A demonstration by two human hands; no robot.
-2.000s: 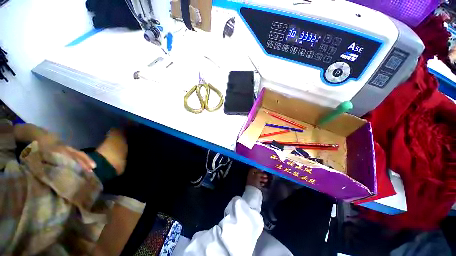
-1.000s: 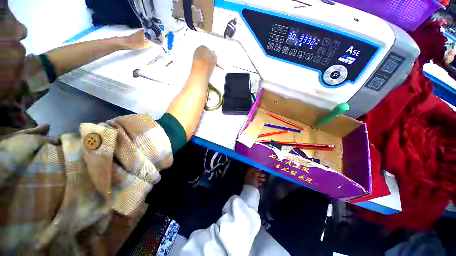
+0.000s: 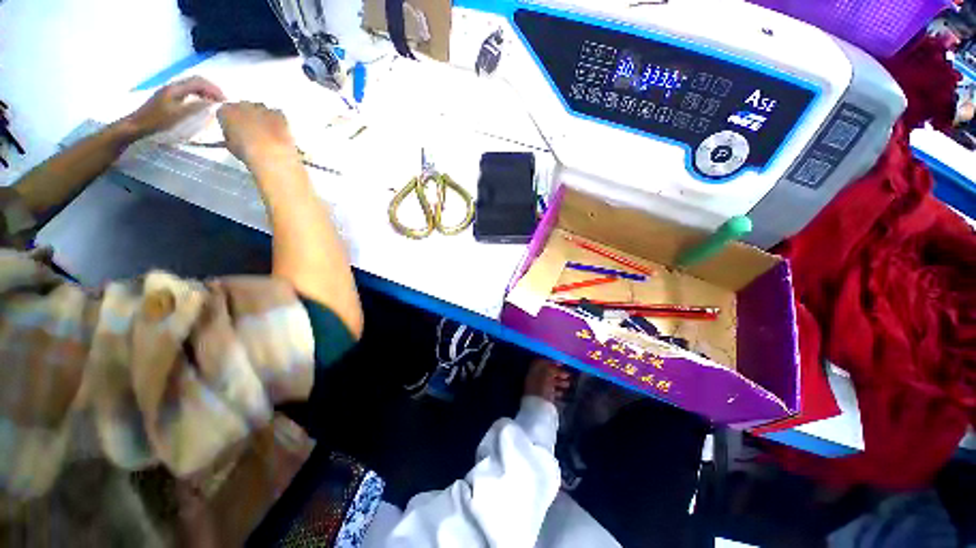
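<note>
My left hand point(image 3: 177, 105) and my right hand point(image 3: 255, 131) are close together over the white table's left part, fingers pinched on a small pale piece point(image 3: 200, 124). Its outline blends into the white tabletop. Gold-handled scissors point(image 3: 431, 204) lie on the table right of my hands. The needle and presser foot area point(image 3: 323, 66) is above and right of my hands, with a blue bit beside it. Black fabric point(image 3: 238, 26) lies behind and left of the needle.
A flat black phone-like rectangle point(image 3: 506, 197) lies beside an open purple box point(image 3: 653, 369) holding pens and a green-handled tool point(image 3: 715, 242). The machine head point(image 3: 685, 107) stands behind. Red fabric point(image 3: 894, 310) is at right. Another person's white sleeve point(image 3: 503, 460) and hand are below the table edge.
My hands came up onto the table from lower left, reached the needle area, then moved left. The scissors, partly covered a second ago, are uncovered.
</note>
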